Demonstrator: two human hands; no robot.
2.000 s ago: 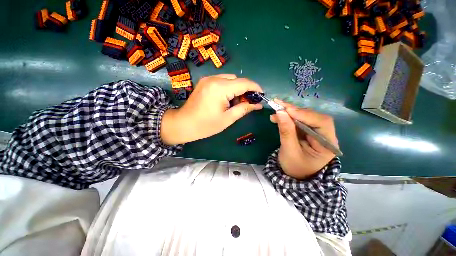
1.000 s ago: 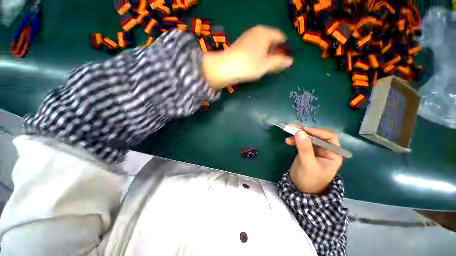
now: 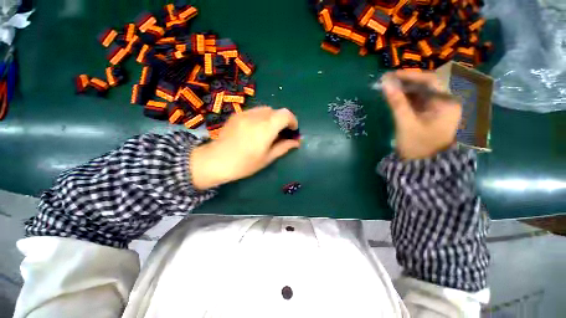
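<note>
My left hand point(image 3: 245, 146) holds a dark connector housing point(image 3: 287, 133) in its fingertips, beside the left pile of housings point(image 3: 186, 81). The fingers cover most of it. My right hand point(image 3: 424, 115) is blurred and holds the tweezers point(image 3: 422, 92), raised between the loose grey pins point(image 3: 348, 116) and the parts box point(image 3: 476, 112). The tweezer tips are too blurred to tell if they hold anything. A single housing point(image 3: 291, 187) lies alone near the table's front edge.
The right pile of housings point(image 3: 403, 31) lies at the back, behind the box. A crumpled clear plastic bag point(image 3: 530, 68) is at the right. A tool with orange and blue handles point(image 3: 7, 84) is cut off at the far left. The green table point(image 3: 56, 149) has a curved front edge.
My left hand has come back from near the right pile to beside the left pile, holding a housing. My right hand with the tweezers has moved up and right, towards the box. The view has shifted.
</note>
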